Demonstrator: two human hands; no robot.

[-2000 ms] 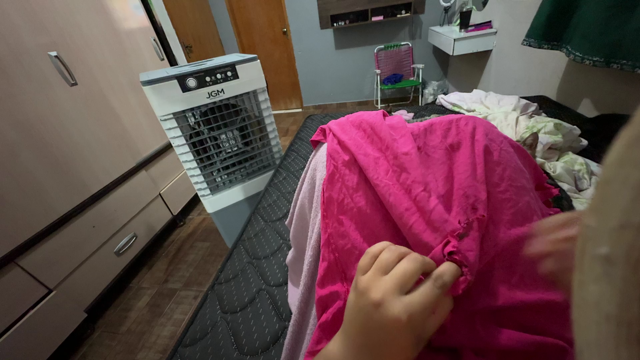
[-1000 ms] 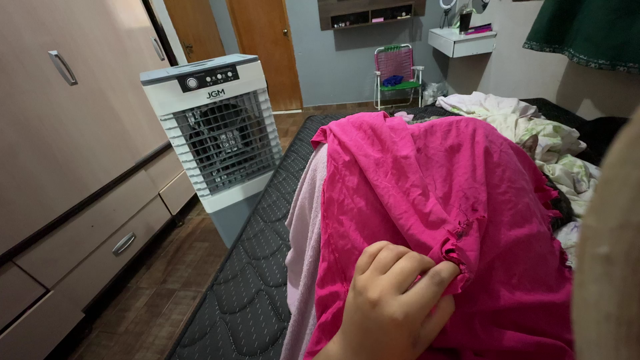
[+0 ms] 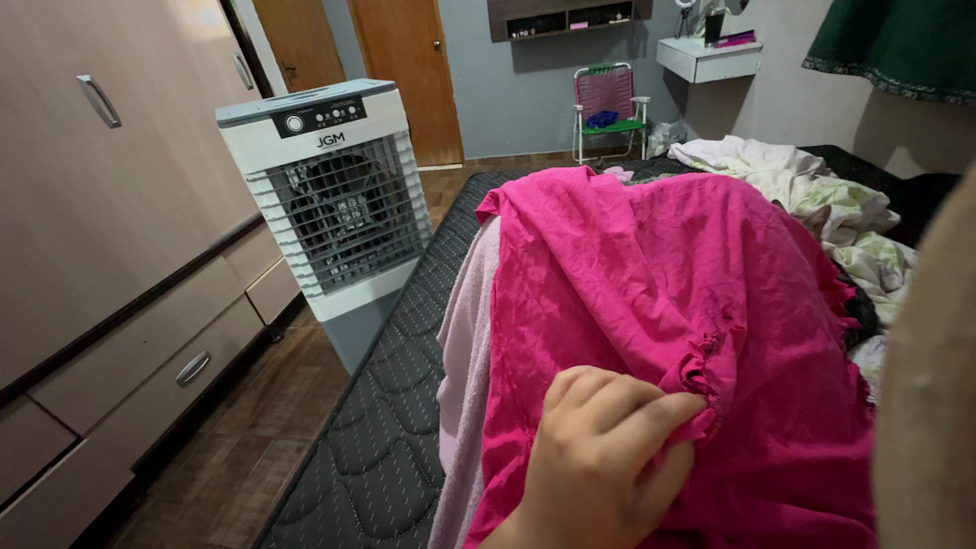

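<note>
A bright pink cloth (image 3: 595, 282) with a gathered, ruffled edge lies draped over a heap on the mattress. My left hand (image 3: 610, 450) pinches that gathered edge between thumb and forefinger, in the lower middle of the view. Under the pink cloth, a pale pink towel-like fabric (image 3: 467, 366) shows along its left side. My right hand is out of sight. What lies beneath the pink cloth is hidden.
The dark quilted mattress (image 3: 389, 419) carries crumpled white and green patterned fabric (image 3: 808, 183) at the back right. An air cooler (image 3: 343, 206) stands beside it, near the wardrobe (image 3: 130, 168). A blurred beige object (image 3: 926, 381) blocks the right edge. A folding chair (image 3: 606, 99) stands behind.
My right hand, blurred over the right side of the pink cloth two seconds ago, has left the view. My left hand keeps its pinch on the gathered edge.
</note>
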